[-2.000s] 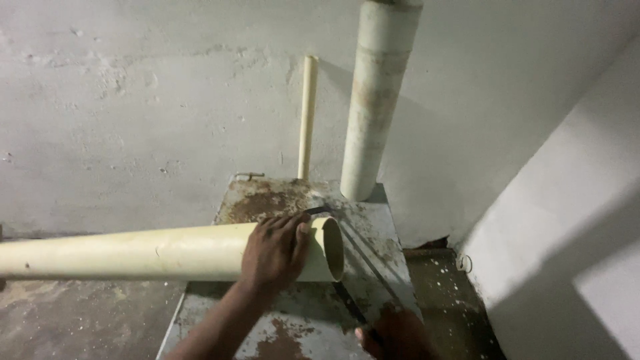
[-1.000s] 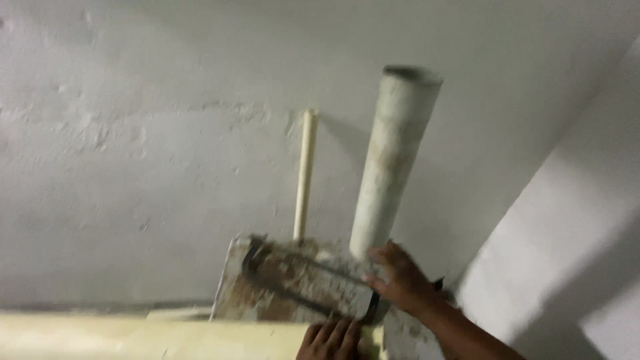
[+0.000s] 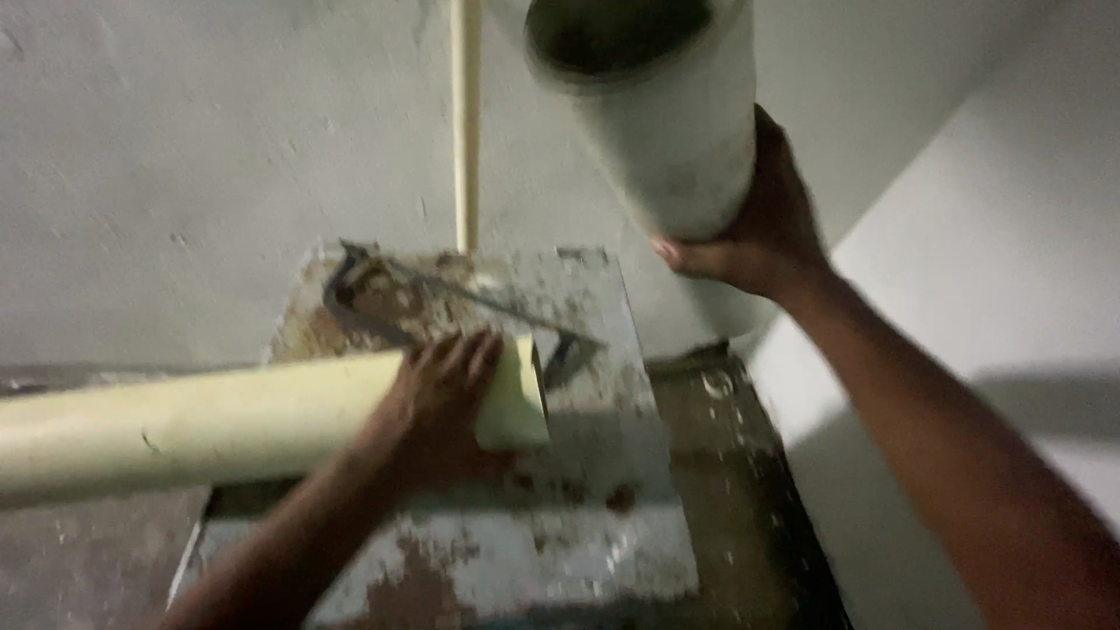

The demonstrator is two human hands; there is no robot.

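A long cream plastic pipe (image 3: pixel 262 416) lies across the worn metal-topped stand from the left, its cut end over the middle of the top. My left hand (image 3: pixel 446 398) rests on that pipe close to its end, fingers over the upper side. My right hand (image 3: pixel 761 236) grips a thick grey-white pipe (image 3: pixel 669 149) near its lower end and holds it up off the stand, its dark open mouth towards me. Behind the cream pipe, a hacksaw (image 3: pixel 481 302) lies on the stand, partly hidden by the pipe and my left hand.
The stand's top (image 3: pixel 604 551) has peeling paint and rust. A thin cream pipe (image 3: pixel 466 131) stands upright at its back edge against the grey wall (image 3: pixel 219 175). A white wall (image 3: pixel 1006 315) closes the right side, with dark floor (image 3: pixel 726 525) beside the stand.
The grey-white pipe stood on the stand before; now my right hand has it lifted. The hacksaw, near my right hand one second ago, lies let go. My left hand stays on the cream pipe.
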